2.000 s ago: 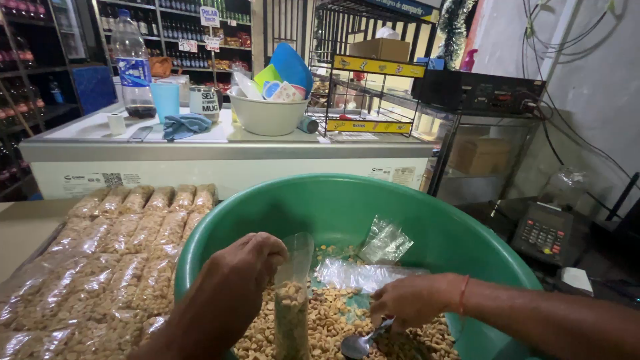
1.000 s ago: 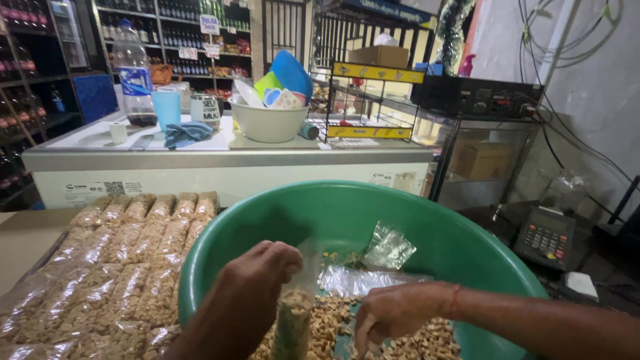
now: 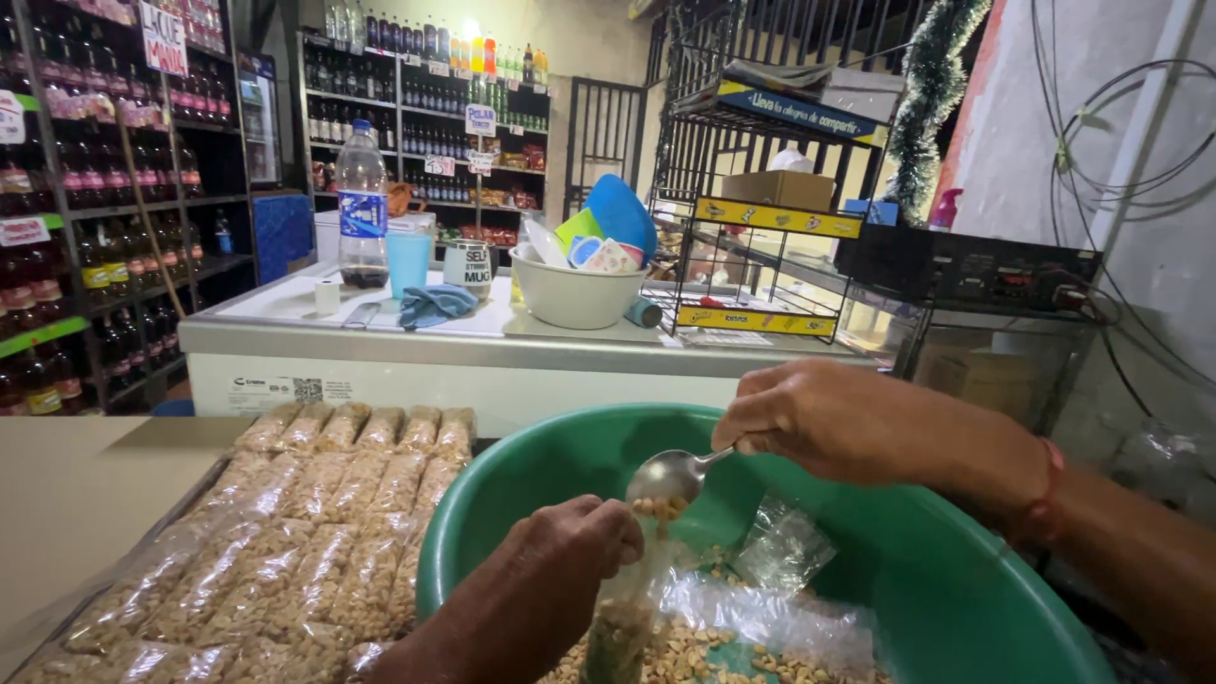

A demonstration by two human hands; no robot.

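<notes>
My left hand (image 3: 560, 560) grips the top of a clear plastic bag (image 3: 619, 622), upright and partly filled with peanuts, inside a large green plastic tub (image 3: 532, 456). My right hand (image 3: 807, 423) holds a metal spoon (image 3: 670, 475) by its handle; its bowl is tilted over the bag's mouth with peanuts at its lower edge. Loose peanuts (image 3: 693, 651) lie at the tub's bottom. Clear empty-looking plastic bags (image 3: 784, 546) rest on them and against the tub's wall.
Rows of filled peanut bags (image 3: 323, 532) lie left of the tub. Behind stands a white chest freezer (image 3: 532, 353) bearing a plastic bottle (image 3: 362, 214), a blue cup (image 3: 408, 266), a blue cloth (image 3: 437, 306), a grey basin (image 3: 579, 294) and a wire rack (image 3: 769, 321). Bottle shelves stand beyond.
My right hand has risen from the peanuts in the tub, and the spoon is now at the bag's mouth. My left hand still holds the bag.
</notes>
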